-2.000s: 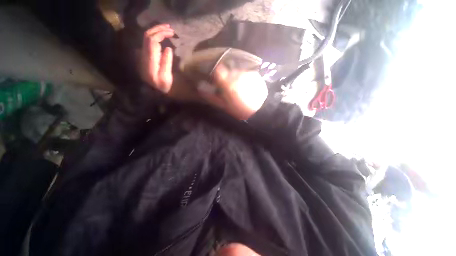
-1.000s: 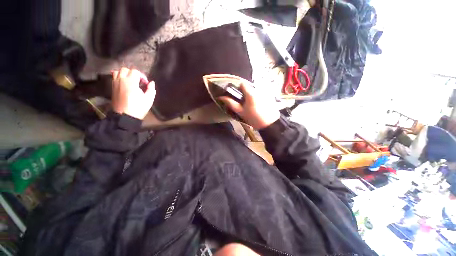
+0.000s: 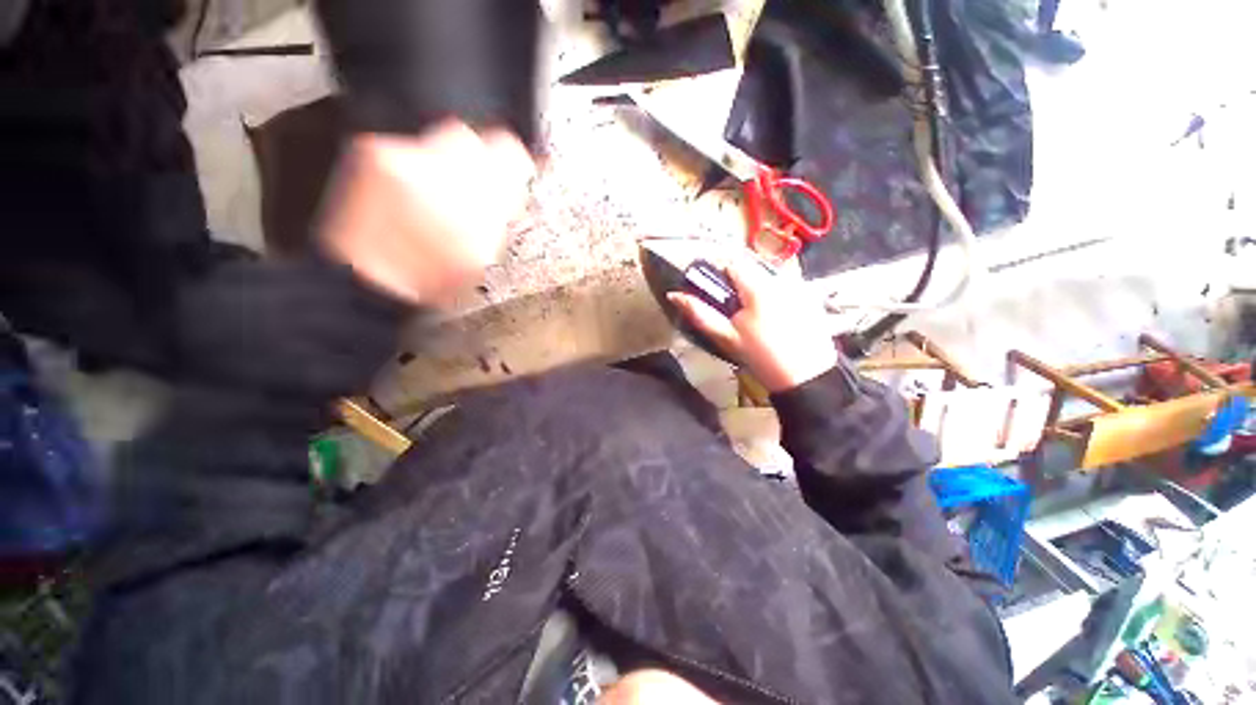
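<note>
My right hand (image 3: 771, 328) is closed around the handle of the iron (image 3: 675, 276), at the front edge of the pale, stained pressing table (image 3: 585, 207). My left hand (image 3: 427, 209) is blurred, over the table at the left. A dark cloth panel (image 3: 434, 62) lies or hangs just beyond it, also blurred; whether the fingers grip it cannot be told. Red-handled scissors (image 3: 788, 207) lie beyond the iron, blades pointing to the upper left.
Small black cloth pieces (image 3: 661, 53) lie at the table's back. Dark cloth (image 3: 882, 165) and a pale hose (image 3: 950, 207) are at the right. Wooden stools (image 3: 1150, 427) and a blue crate (image 3: 985, 510) stand on the floor at the right. Dark scraps dot the table.
The dark panel that lay in front of the iron is gone from there, and a dark panel is now up by my left hand. My left hand has moved and blurred. The iron stays in my right hand.
</note>
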